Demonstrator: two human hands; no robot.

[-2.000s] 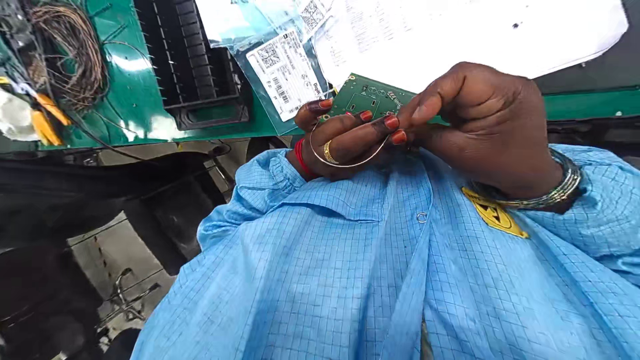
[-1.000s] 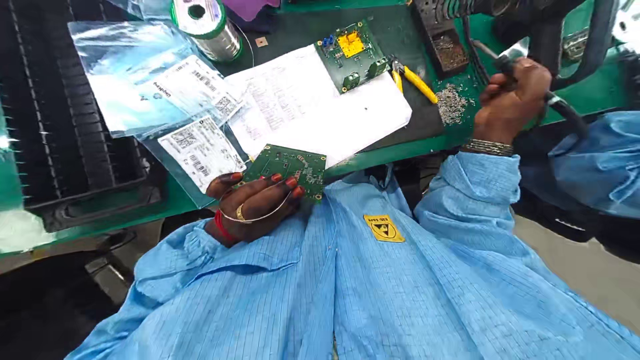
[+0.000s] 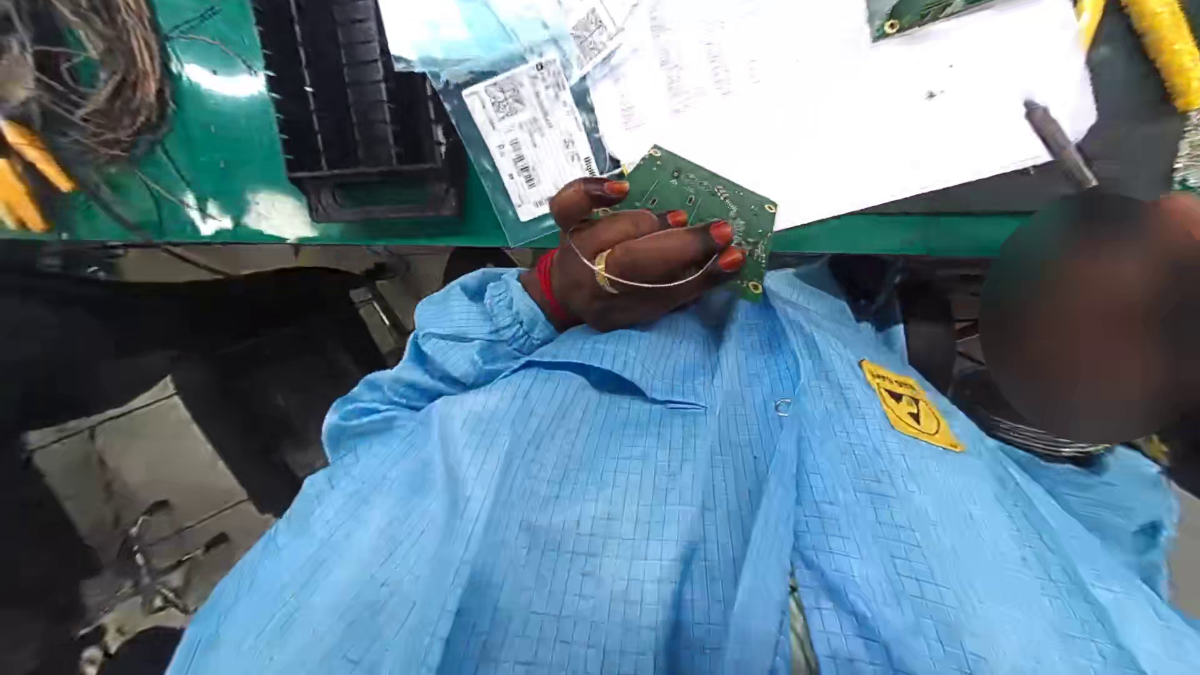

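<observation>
A green circuit board (image 3: 698, 192) is tilted in my left hand (image 3: 633, 267), at the bench's front edge and against the blue smock. My fingers lie across the board's face, and a thin wire (image 3: 647, 284), like solder wire, loops over them. Far to the right, my right hand (image 3: 1092, 319) is mostly a dark blur. From it a soldering iron (image 3: 1061, 145) sticks up, its metal tip over the white paper sheet (image 3: 844, 122). The fingers' exact grip on the iron is hidden. Hand and iron are apart from the board.
Labelled plastic bags (image 3: 478, 112) lie behind my left hand, beside a black slotted rack (image 3: 375, 192). Bundled wires (image 3: 117, 75) and an orange-handled tool (image 3: 23, 178) are at far left. Another circuit board (image 3: 923, 14) and a yellow-handled tool (image 3: 1162, 47) lie at upper right.
My right hand was at the board two seconds ago, then out to the right at the iron's handle. It is now closer to the bench edge with the iron. The view has shifted strongly.
</observation>
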